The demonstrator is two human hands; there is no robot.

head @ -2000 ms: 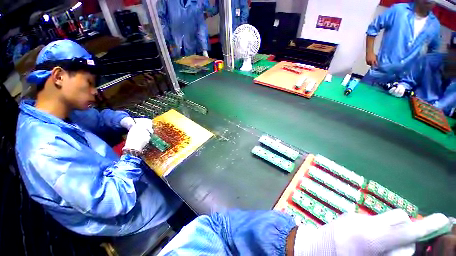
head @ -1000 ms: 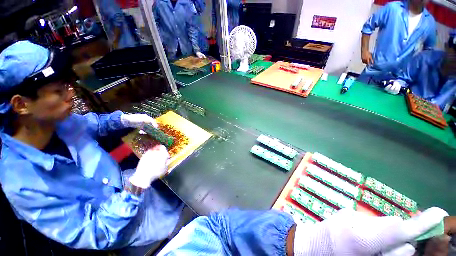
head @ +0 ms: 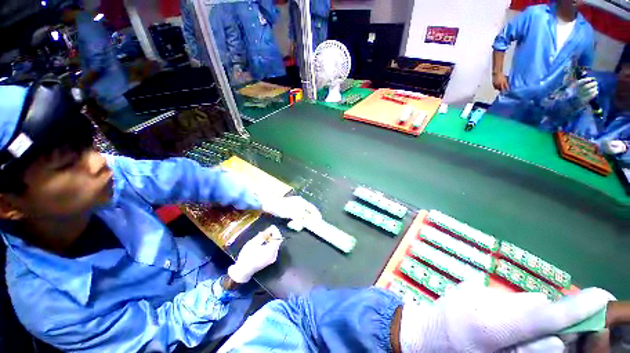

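Observation:
My left hand (head: 501,318), in a white glove, reaches in from the bottom and holds a pale green strip (head: 586,321) at the lower right. Only brownish, blurred fingers of my right hand (head: 617,316) show at the right edge, close to the strip; their grip cannot be made out. Rows of green circuit board strips (head: 461,231) lie on a red-orange mat (head: 395,265) beyond my left hand, which hides part of the near rows. Two more board strips (head: 373,216) lie on the dark green belt left of the mat.
At left a seated person in blue (head: 138,276) holds a pale board strip (head: 331,233) over the belt, beside a yellow-tan fixture (head: 259,180). Across the belt are an orange board (head: 359,114), a white fan (head: 331,65), a blue tool (head: 475,117) and another person (head: 546,62).
The neighbour has leaned closer and moved a board strip from the fixture out over the belt, near the two lying strips. My left hand still holds the pale green strip, almost unmoved.

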